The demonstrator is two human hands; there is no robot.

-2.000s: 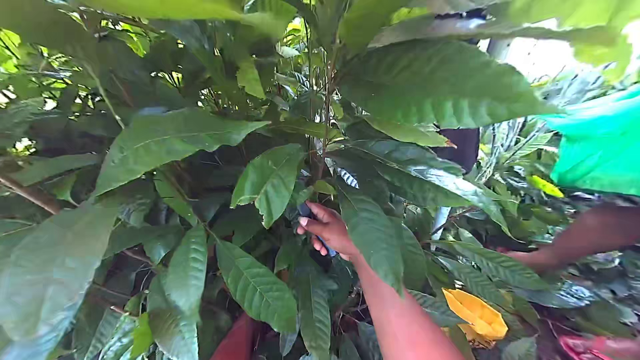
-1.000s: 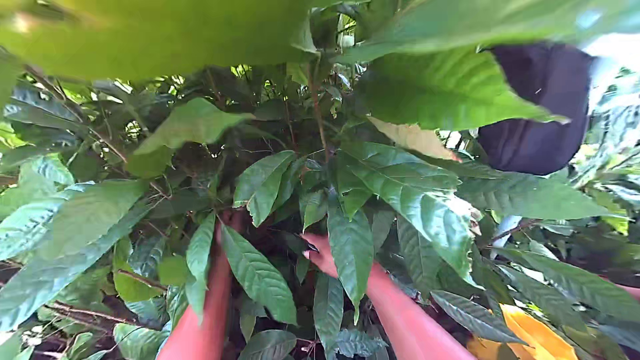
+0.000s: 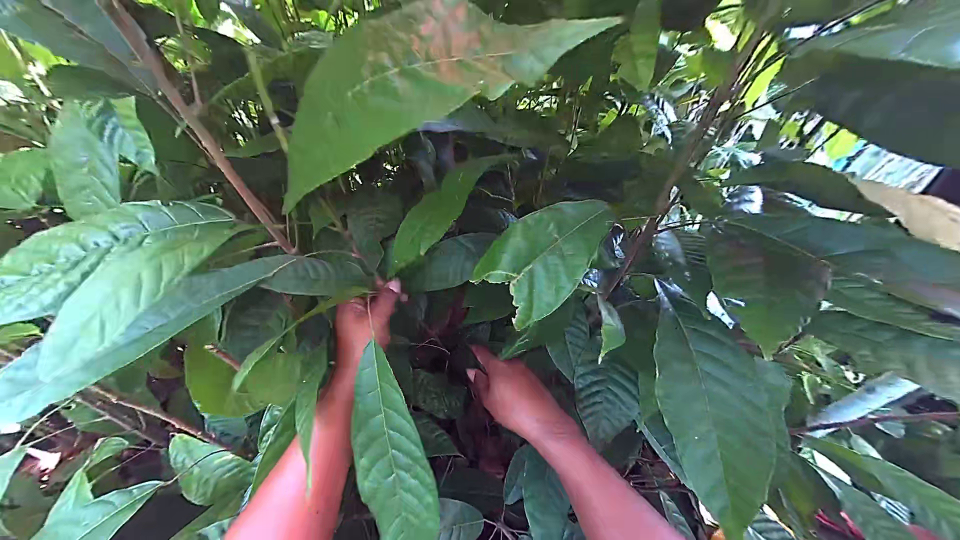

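Observation:
Both my hands reach into a dense leafy plant. My left hand is raised among the stems at centre left, its fingers curled near a thin twig; leaves cover part of it, and what it grips cannot be made out. Lower and to the right, my right hand has bent fingers pointing into the dark gap between the leaves; whether it holds something is hidden. A long green leaf hangs in front of my left forearm. Above and between the hands is a leaf with a ragged, bitten edge.
A brown branch slants down from the upper left toward my left hand. Another woody stem rises at the right. A large leaf with a brown patch hangs close overhead. Thin branches cross the lower left.
My left hand, mostly hidden by leaves one second ago, now shows higher among the stems. The dark object and yellow item at the right have largely left view as the view shifted.

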